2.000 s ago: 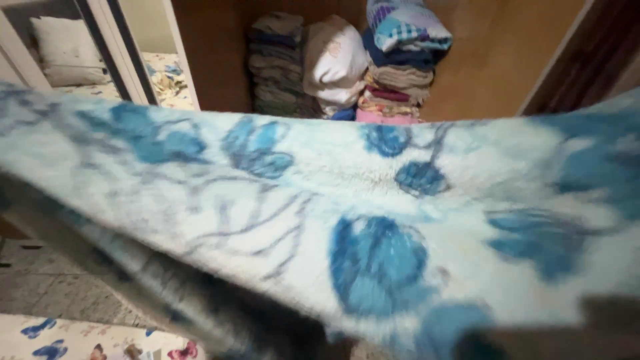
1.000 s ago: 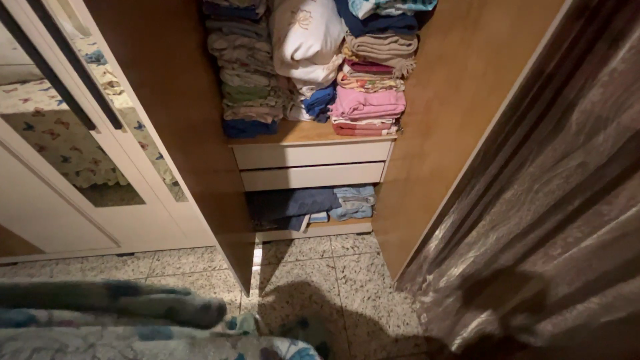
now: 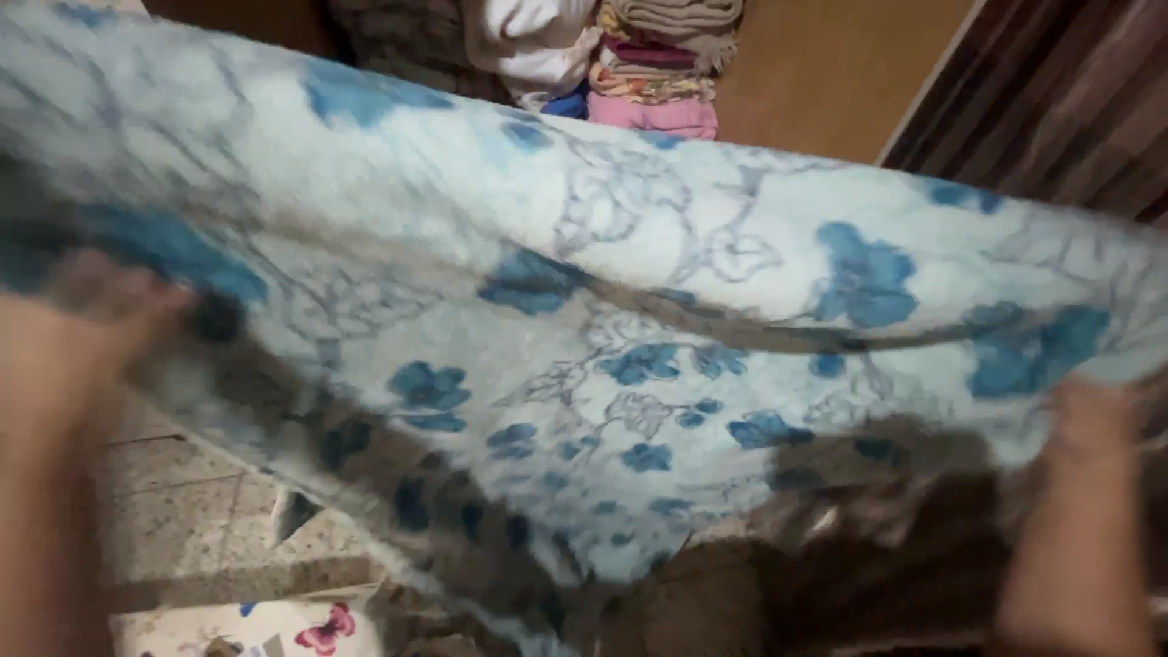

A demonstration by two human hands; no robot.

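A pale fleece blanket (image 3: 639,274) with blue flowers and grey outlines stretches across the whole head view, sagging between my hands. At the left edge my left hand (image 3: 119,292) grips a fold of it, blurred by motion. On the right my right hand (image 3: 1090,392) holds the blanket near its other side, the fingers mostly hidden by the fabric. The lower part hangs down to a point near the bottom middle.
Behind the blanket, an open wardrobe holds folded pink cloth (image 3: 652,114), beige cloths and a white bundle (image 3: 534,46). A brown curtain (image 3: 1049,100) hangs at right. Speckled floor tiles (image 3: 173,502) and butterfly-print fabric (image 3: 265,630) show at lower left.
One second ago the blanket lay low at the lower left, with the wardrobe's drawers in sight. Now it is raised and spread across the view, and both my hands show.
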